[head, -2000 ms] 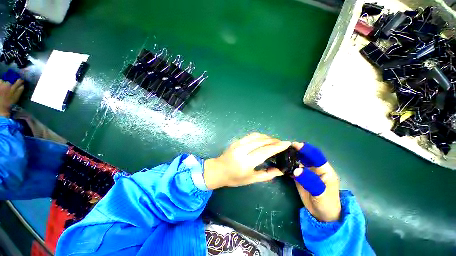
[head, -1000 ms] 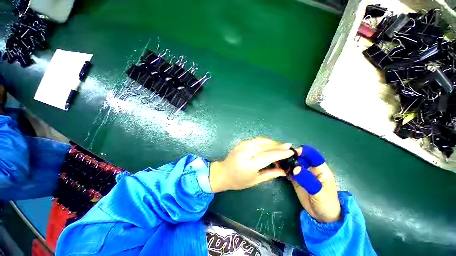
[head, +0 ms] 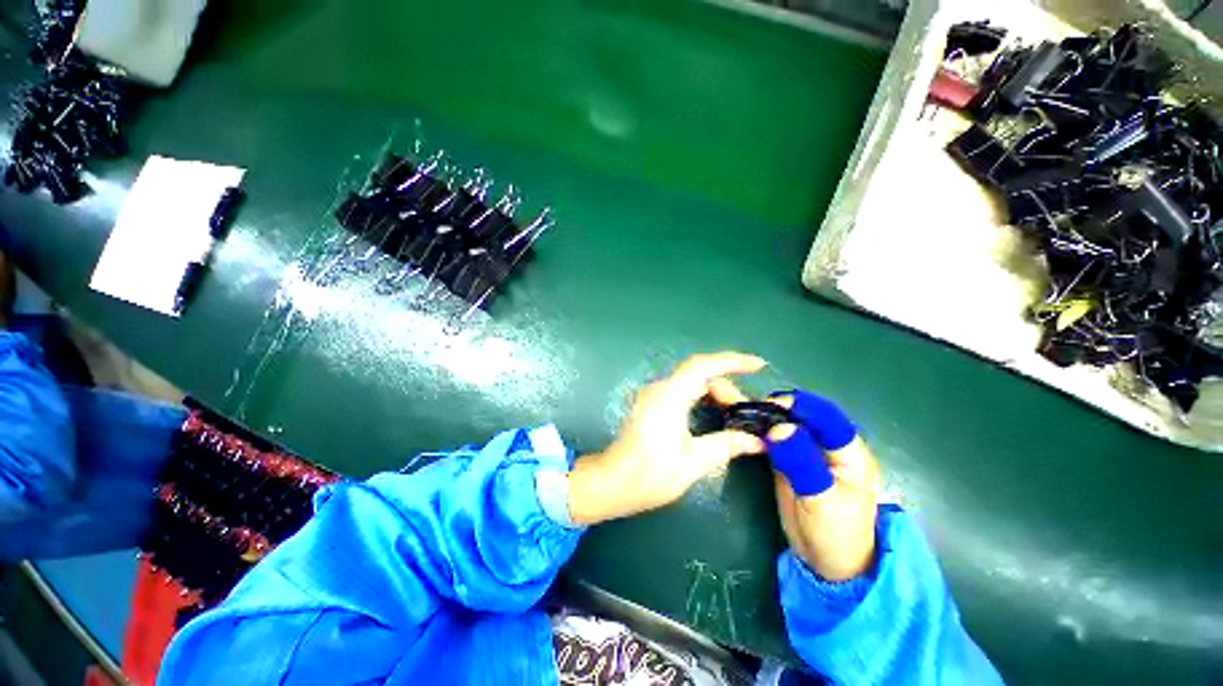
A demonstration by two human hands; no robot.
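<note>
A small dark round part [head: 755, 418] is held between my two hands, above the green bench near its front edge. My left hand [head: 664, 440] grips its left side, with the thumb below and the fingers above and behind. My right hand [head: 829, 485], with blue wraps on two fingers, holds its right side. The fingers hide much of the part. A row of black binder clips [head: 443, 231] with wire handles upright stands on the bench, beyond my left hand.
A foam box [head: 879, 255] heaped with black clips is at the right. A white sheet [head: 154, 235] with black clips on one edge lies left, near a clip pile [head: 65, 127]. A red tray [head: 158, 603] with black pieces and another person's blue sleeve [head: 34, 436] are at lower left.
The dark part has turned and now shows flatter between my fingers. My left index finger has lifted off it, and my right hand has shifted slightly left.
</note>
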